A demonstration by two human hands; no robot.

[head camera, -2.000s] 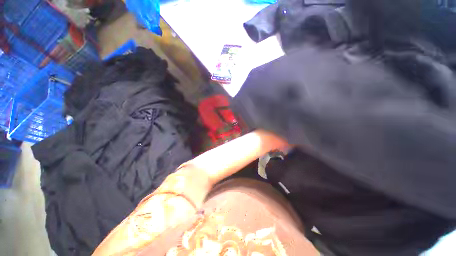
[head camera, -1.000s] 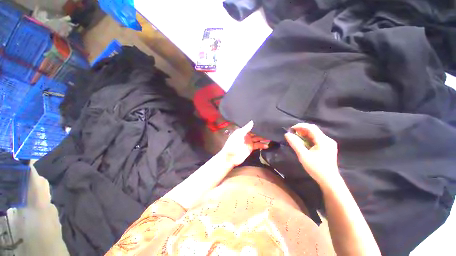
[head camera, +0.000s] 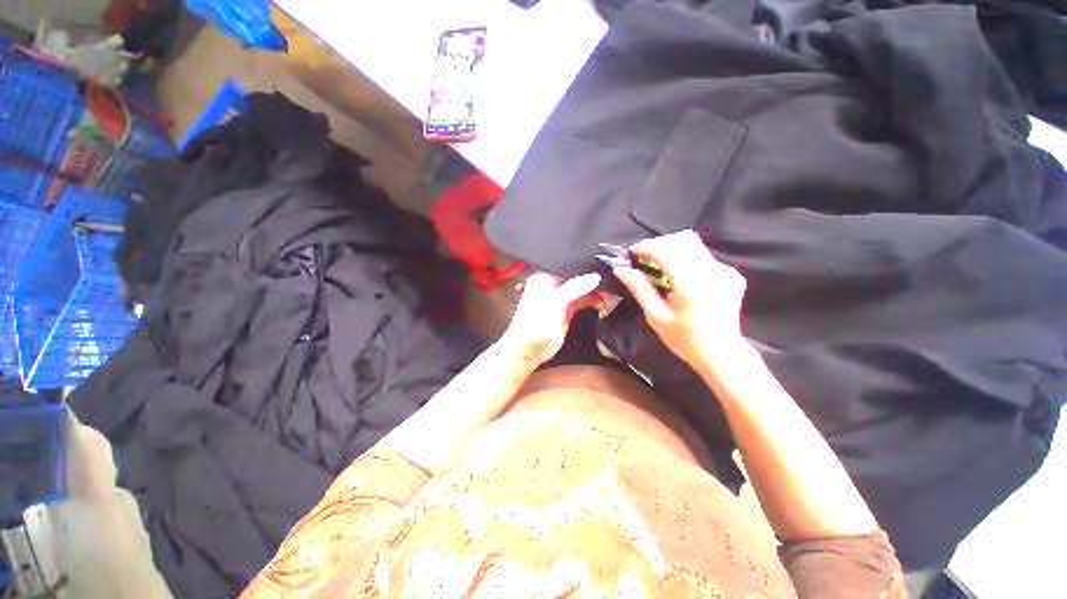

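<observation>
A black jacket or coat (head camera: pixel 819 199) lies spread over the white table and hangs over its near edge at my lap. A pocket flap (head camera: pixel 693 170) shows on its shell. My left hand (head camera: pixel 550 314) pinches the garment's near edge. My right hand (head camera: pixel 690 287) holds small thread snips (head camera: pixel 647 270), with yellow-green parts partly hidden by the fingers. The snips' tips point left, just above the cloth edge and close to my left fingertips. No loose thread can be made out.
A large black garment pile (head camera: pixel 269 316) is at left. Blue plastic crates (head camera: pixel 82 293) stand beyond it. A smartphone (head camera: pixel 456 84) lies on the white table (head camera: pixel 532 70). A blue plastic bag (head camera: pixel 240 21) is at the far table corner. A red item (head camera: pixel 468 228) is under the table edge.
The right hand, out of sight at first, came to the garment's near edge beside the left hand, and the snips now show clearly. The blurred cloth has settled flat, showing the flap.
</observation>
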